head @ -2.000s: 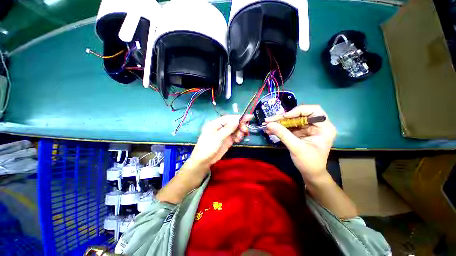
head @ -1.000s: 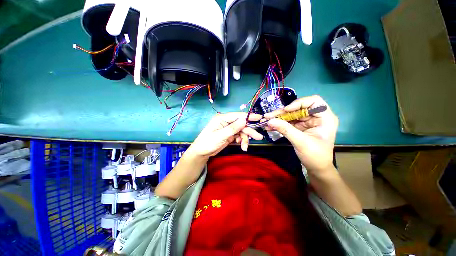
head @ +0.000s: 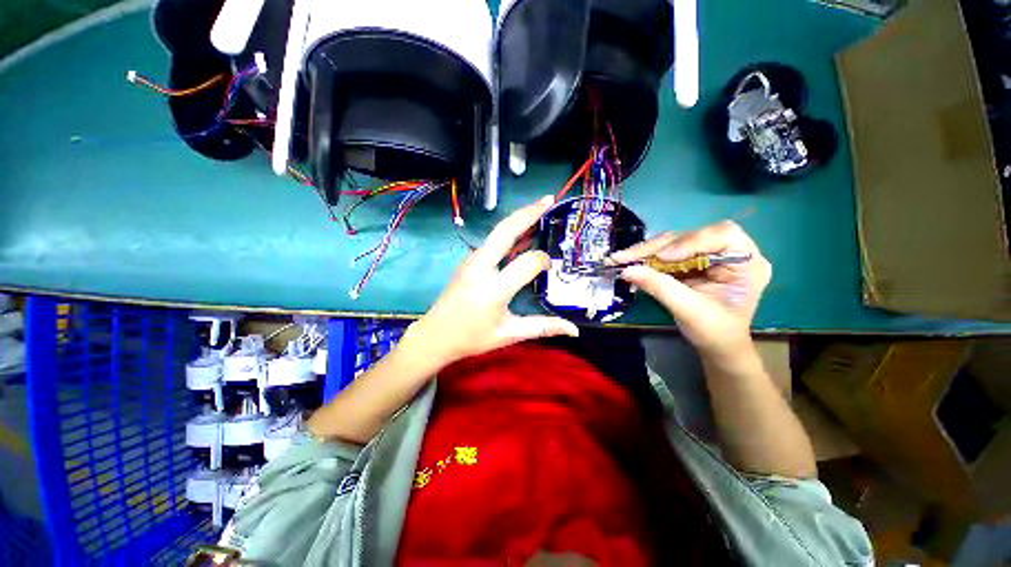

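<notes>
A black camera head shell (head: 632, 227) with a pale circuit board (head: 589, 235) lies at the bench's near edge. Thin coloured wire leads (head: 602, 166) run to it from the white-and-black camera body (head: 610, 94) behind. My right hand (head: 710, 282) holds a hand tool (head: 693, 264) with a yellow-brown grip, its thin metal tip over the board. My left hand (head: 488, 288) is at the shell's left side, fingers spread, fingertips at its rim and near a red wire. Whether it grips the shell or a wire is unclear.
Two more camera bodies (head: 401, 111) stand at the back left with loose wires hanging. A spare head shell (head: 776, 138) lies at right, beside a cardboard piece (head: 920, 166). A blue crate (head: 122, 432) with stacked white units (head: 227, 430) is below the bench at left.
My left fingers have left the wire leads near the tool tip and spread along the shell's left side. The board is more exposed. The tool is lower and flatter over it.
</notes>
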